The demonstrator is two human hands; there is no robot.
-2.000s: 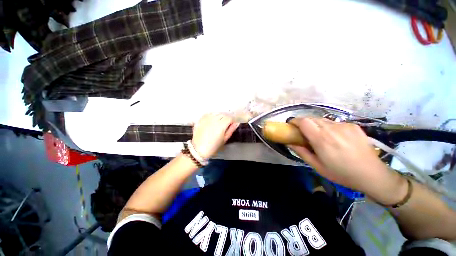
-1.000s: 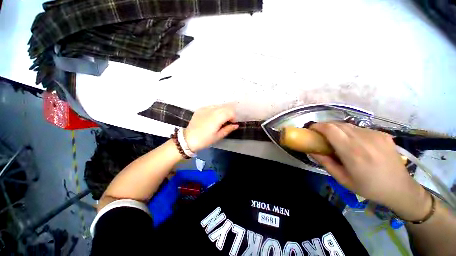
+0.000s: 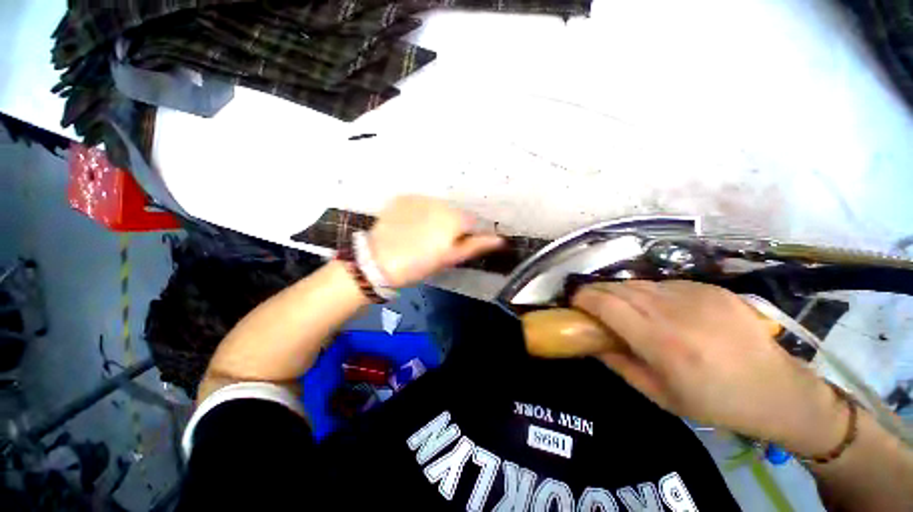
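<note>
A narrow dark plaid strip lies along the near edge of the white table. My left hand is on the strip, with fingers bent around its near edge; it is slightly blurred. My right hand grips the tan wooden handle of the steam iron. The iron's tip points left, close to my left fingers, at the table's near edge. The iron is tilted and partly hidden by my right hand. Whether its sole touches the strip is hard to tell.
A pile of plaid strips with a grey band lies at the back left. A short dark mark is near it. A red container hangs at the left, and a blue bin is below. A black hose runs right.
The iron has tilted and moved slightly left and nearer my body, with my right hand on its handle. My left hand stays on the strip. The view has shifted, and the blue bin shows more.
</note>
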